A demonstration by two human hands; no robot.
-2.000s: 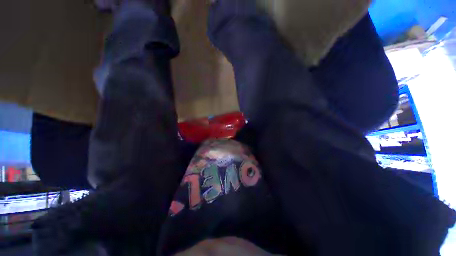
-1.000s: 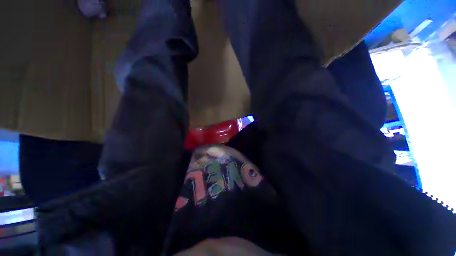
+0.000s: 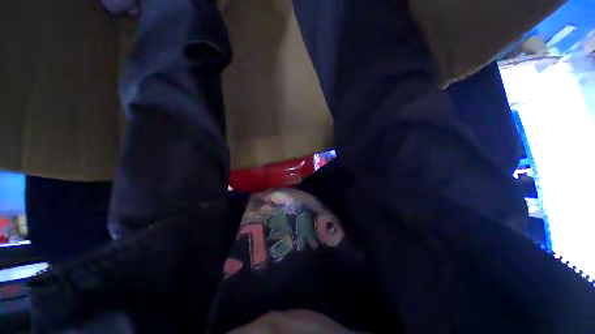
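Note:
A brown cardboard carton lies open in front of me. Both my arms in dark sleeves reach up over it and leave the picture at the top edge. My left hand and my right hand are beyond that edge, so what they hold is hidden. A small pale-purple piece, perhaps a plastic part, shows at the top left beside the left sleeve, cut off by the edge and blurred.
A red glossy thing, perhaps a stool, shows between the carton edge and my printed shirt. Dark-clothed legs show at both sides. Blue surfaces and a bright white area are at the right.
The view has shifted slightly. The left sleeve has moved a little left and the right sleeve a little right since one second ago. The hands stay out of the picture.

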